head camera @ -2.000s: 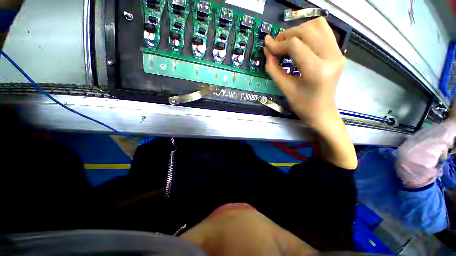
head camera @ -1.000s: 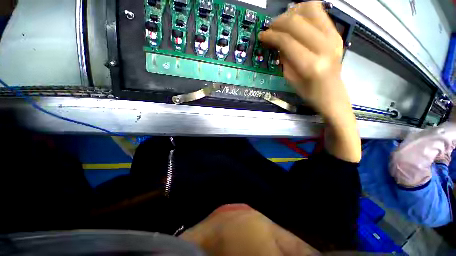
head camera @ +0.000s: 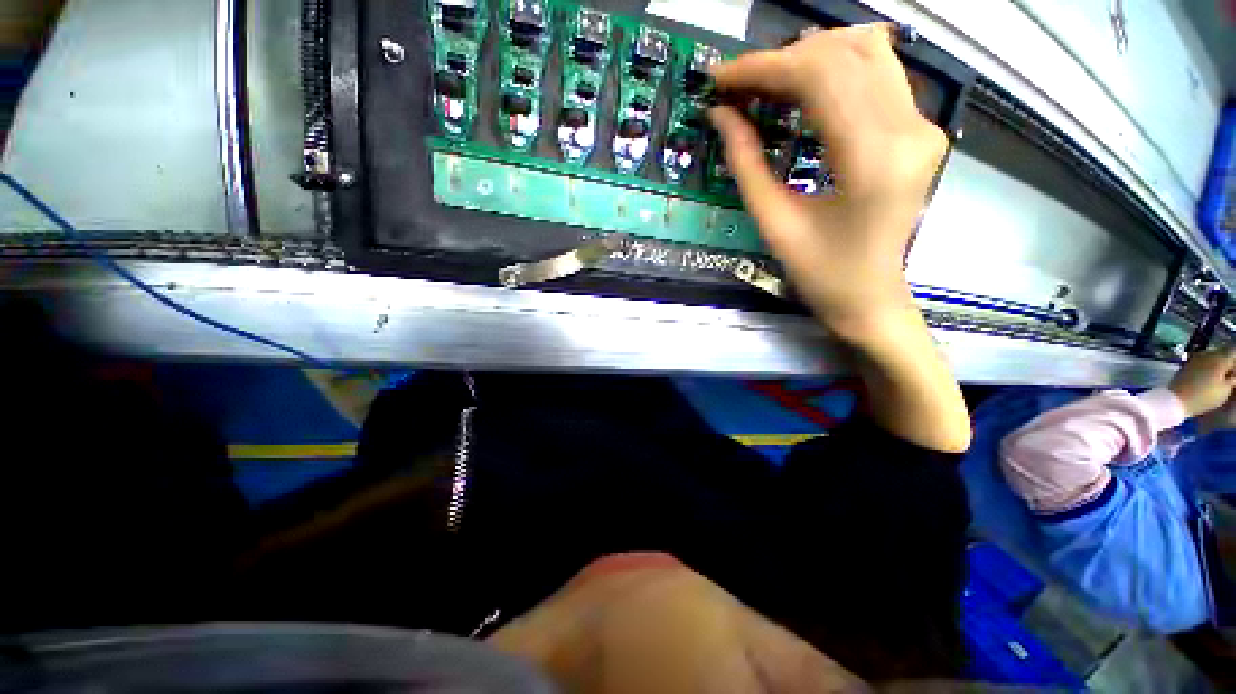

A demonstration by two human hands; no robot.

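The green PCB panel (head camera: 583,197) lies in a black pallet (head camera: 393,203), its narrow boards side by side with small black, silver and white parts. My right hand (head camera: 854,176) reaches over the panel's right part. Its thumb and index fingertip are close together at a small dark part on one board; whether they grip it cannot be told. The hand hides the boards at the right end. My left hand is not in view. A tan clip (head camera: 553,267) sits on the pallet's near edge, another clip (head camera: 762,277) farther right.
The pallet lies on a conveyor with a silver near rail (head camera: 447,325). A thin blue cord (head camera: 203,320) crosses the rail at left. A person in a pink sleeve (head camera: 1084,447) and blue garment is at the right. Blue bins (head camera: 1010,651) are on the floor at lower right.
The pallet and panel have shifted right in the picture. My right hand stays over the boards, its fingertips now nearer the panel's middle. The neighbour's arm has moved.
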